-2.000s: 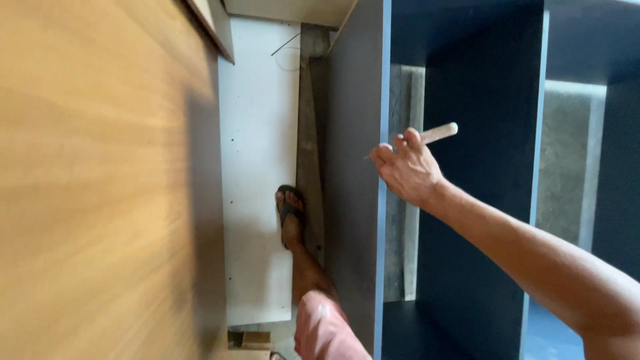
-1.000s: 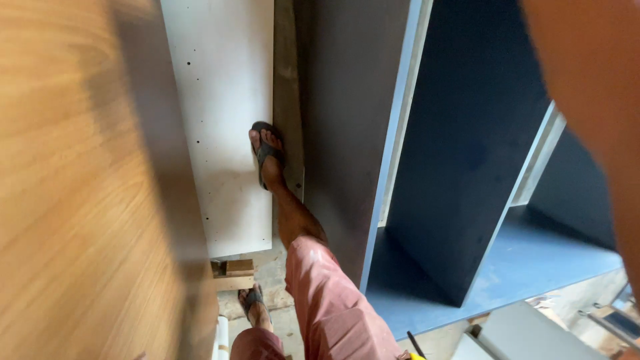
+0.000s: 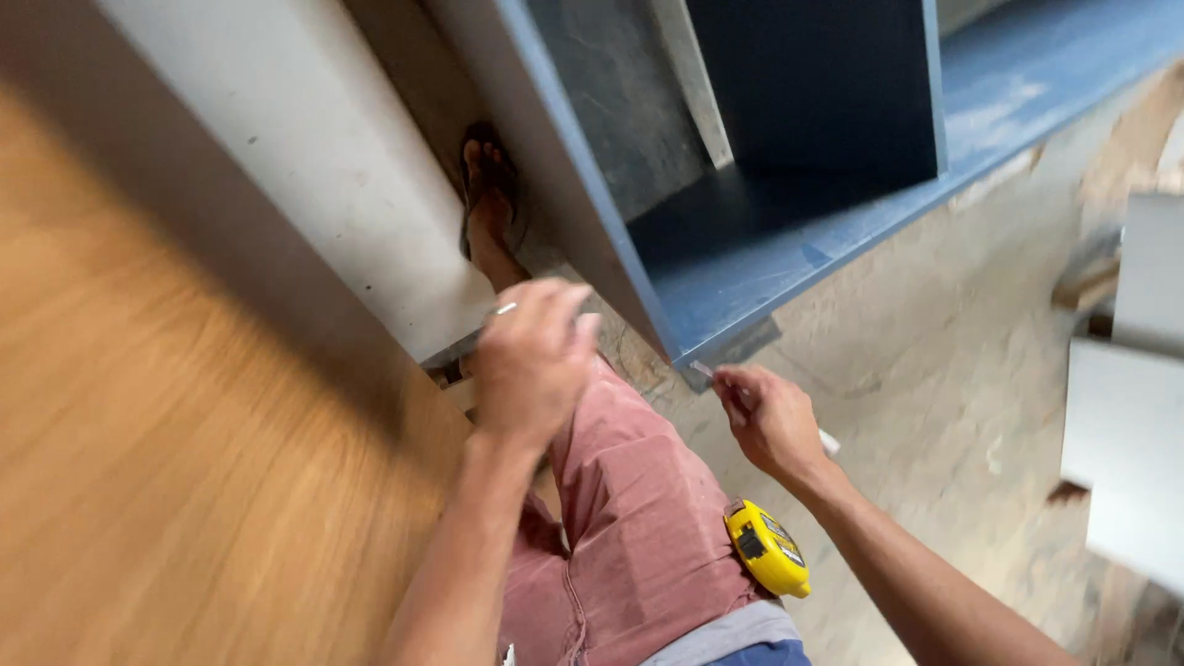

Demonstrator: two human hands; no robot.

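In my right hand point(image 3: 772, 421) is a slim light-coloured handled tool point(image 3: 829, 442); its narrow tip points at the near corner of a blue cabinet carcass point(image 3: 740, 319), and its kind cannot be told. My left hand point(image 3: 536, 361), blurred and with a ring on one finger, is raised over my leg with its fingers curled; I see nothing in it. A yellow tape measure point(image 3: 768, 548) hangs at the waist of my pink trousers point(image 3: 638, 481).
A wood-grain panel point(image 3: 185, 444) rises close on the left. Beside it lies a white drilled board point(image 3: 305, 166), with my sandalled foot point(image 3: 487, 185) at its edge. White panels point(image 3: 1128, 435) lie at the right on the rough concrete floor point(image 3: 934, 370).
My right hand, earlier over the cabinet's front edge with the tool, is now by its near corner. My left hand has come into view. The view has swung toward the cabinet's near end.
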